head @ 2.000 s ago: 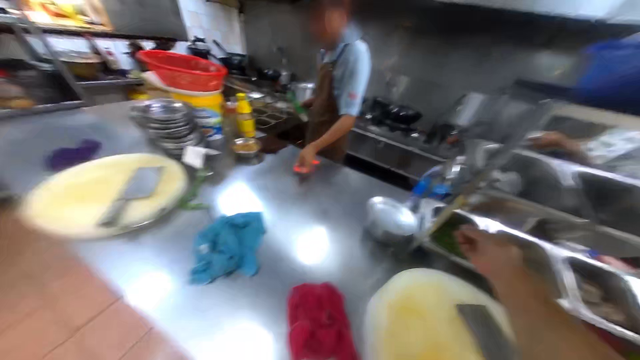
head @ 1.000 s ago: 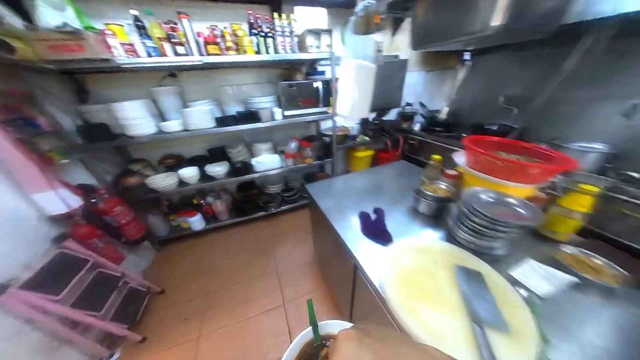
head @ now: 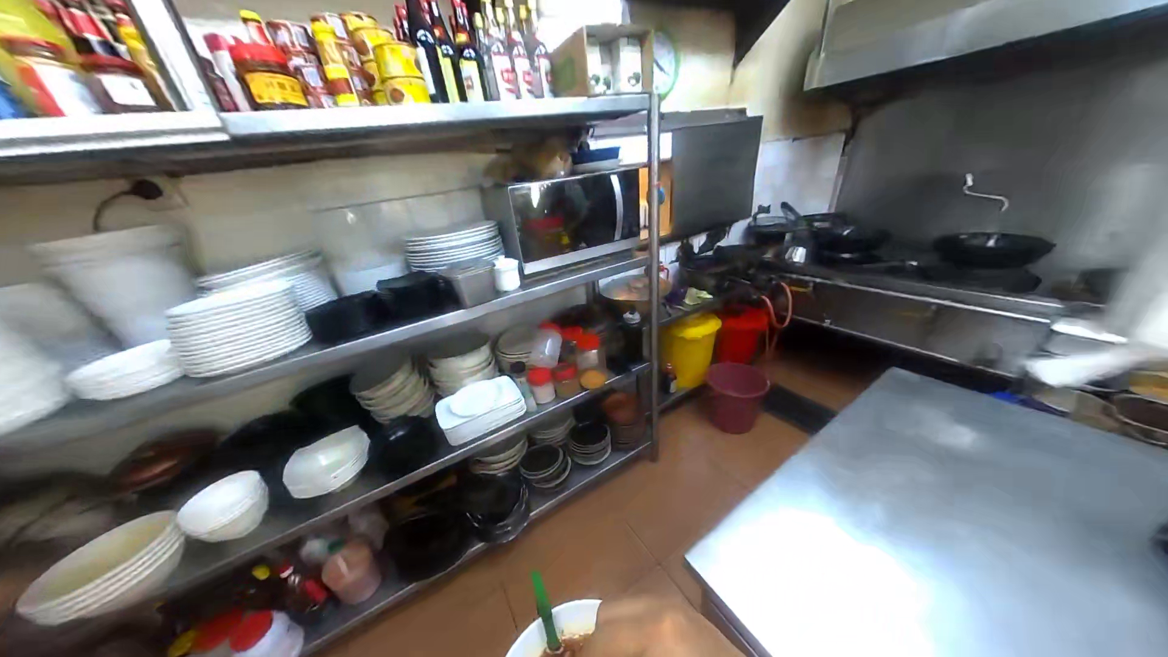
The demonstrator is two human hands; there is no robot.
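At the bottom edge, my right hand [head: 662, 630] is blurred and cut off by the frame. It is at the right side of a white bowl [head: 577, 616] and covers part of the rim, apparently gripping it. Some brownish food or liquid shows inside the bowl, and a green-handled utensil [head: 544, 610] stands up out of it, leaning against the left side. My left hand is outside the view.
A metal shelf rack [head: 547, 297] with stacked plates, bowls, jars and a microwave [head: 575, 219] lines the left. The corner of a steel table [head: 876, 511] juts in at right. A maroon bin [head: 737, 397] stands on the tiled floor; woks [head: 993, 248] sit on the stove behind.
The view has swung far left, from the work table to the shelves. Two seconds ago a hand was at the metal food containers; the bowl with the green handle came into view one second ago.
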